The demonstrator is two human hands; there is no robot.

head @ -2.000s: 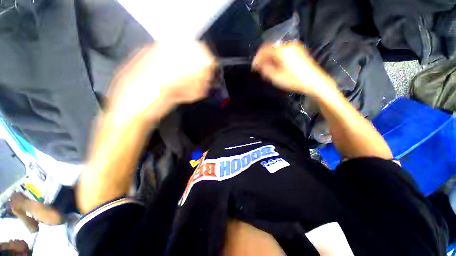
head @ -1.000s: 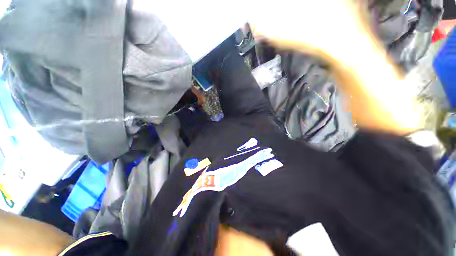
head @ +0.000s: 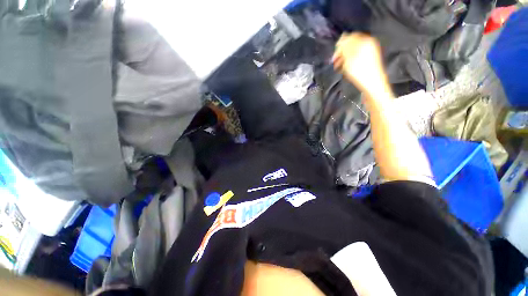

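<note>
Grey cloth lies in a large folded heap over the left of the white table. My right hand is at the upper right, over a heap of dark grey cloth pieces. Its fingers are curled towards the cloth; whether they pinch any is too blurred to tell. Pale lines show on some of these pieces. My left hand is out of the picture; only a blurred piece of my left arm shows at the bottom left edge.
Blue bins stand at the right and lower left. An olive cloth lies beside the right bin. Grey cloth hangs below the table at left. A whitish crumpled piece lies right of the table corner.
My right arm, large and blurred across the top right a second ago, has drawn away, and the hand now shows over the dark heap. Two seconds ago both hands were together at the table corner.
</note>
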